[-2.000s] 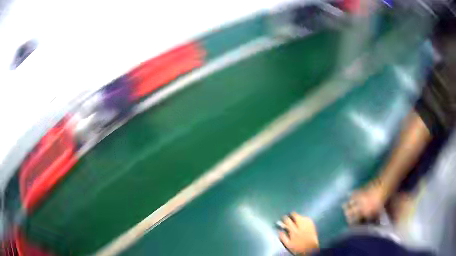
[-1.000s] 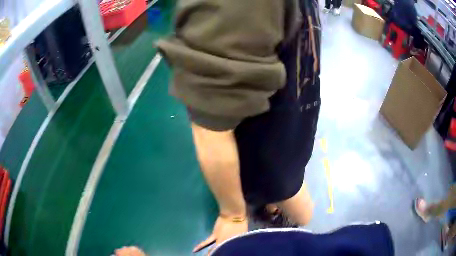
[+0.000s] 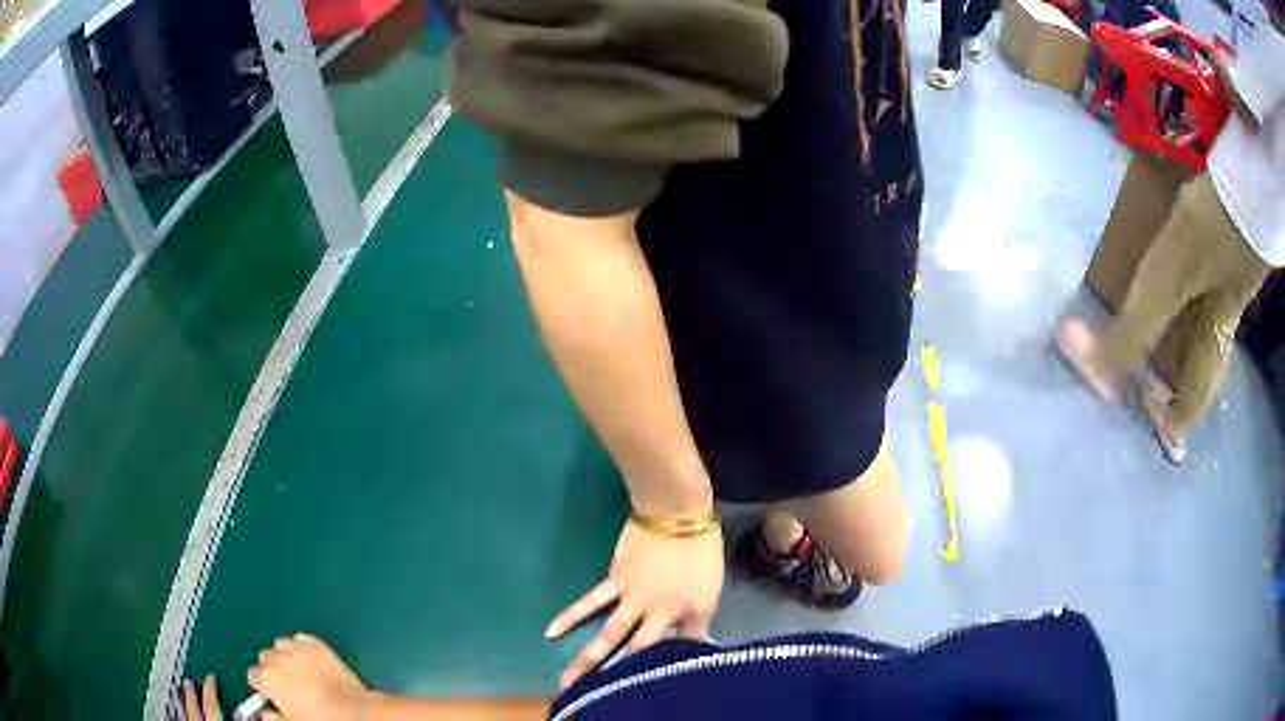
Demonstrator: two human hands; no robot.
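Observation:
My right hand (image 3: 307,679) is at the bottom left, over the green bench (image 3: 409,493), its forearm coming from a navy sleeve. A small pale piece (image 3: 250,706) shows at its fingertips and appears pinched there; what it is cannot be told. Only some fingertips of my left hand (image 3: 202,700) show beside it, cut off by the bottom edge, so its grip is hidden.
A person in an olive sleeve and black clothing (image 3: 789,310) stands close, hand (image 3: 655,585) down on the bench. Metal posts (image 3: 310,127) and a pale rail (image 3: 268,380) lie left. Another person (image 3: 1198,282) with a red stool (image 3: 1163,85) is at right.
The view has swung right from the bench, then tilted slightly down. My right hand and forearm show more fully, and left fingertips appear. A person with a red stool has come in at right.

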